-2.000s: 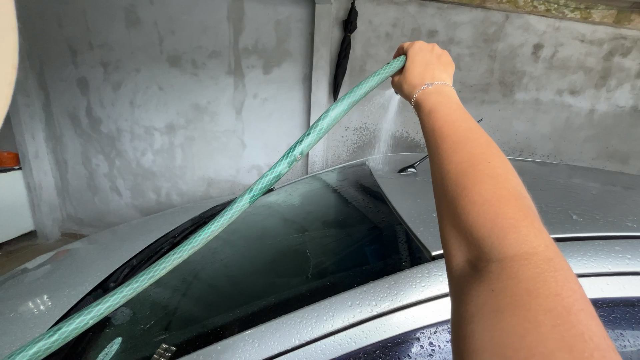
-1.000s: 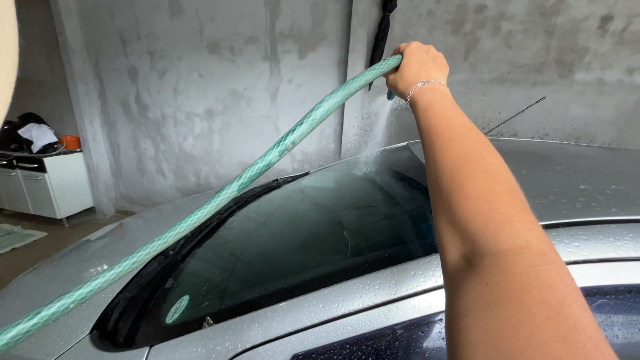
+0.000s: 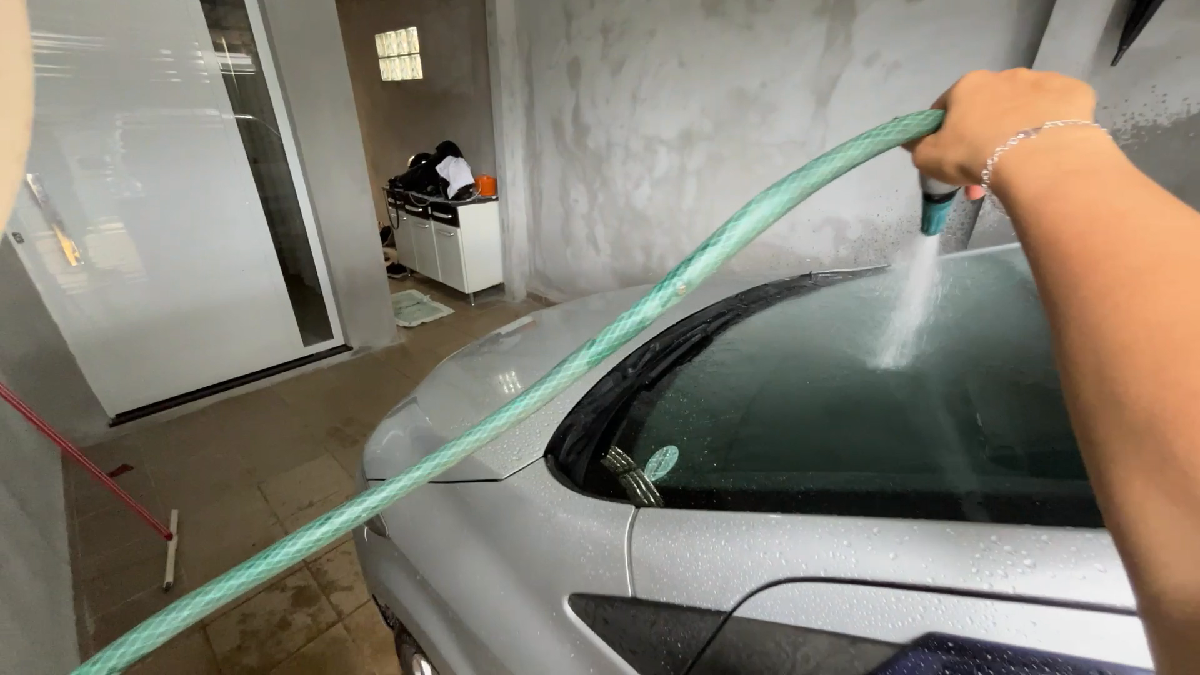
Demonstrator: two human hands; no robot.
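At the upper right, my right hand (image 3: 1017, 131), with a thin bracelet at its wrist, grips the end of a green braided garden hose (image 3: 600, 347). A spray nozzle (image 3: 936, 208) points down below the fingers, and a jet of water (image 3: 911, 305) from it strikes the windshield (image 3: 844, 412) of a silver car. From the hand the hose arcs down over the car hood (image 3: 487, 394) to the lower left edge. Water drops cover the car's side panel (image 3: 881, 553). My left hand is out of view.
A grey plastered wall (image 3: 675, 122) rises behind the car. At the left are a large white door (image 3: 169, 216) and a red-handled floor squeegee (image 3: 171, 548) by the side wall. A white cabinet (image 3: 469, 246) with things piled on top stands farther back, near a floor mat (image 3: 419, 307).
The view has swung left, bringing in the door and squeegee. The water jet, earlier near the roof edge, now lands on the windshield glass. My right hand keeps its grip.
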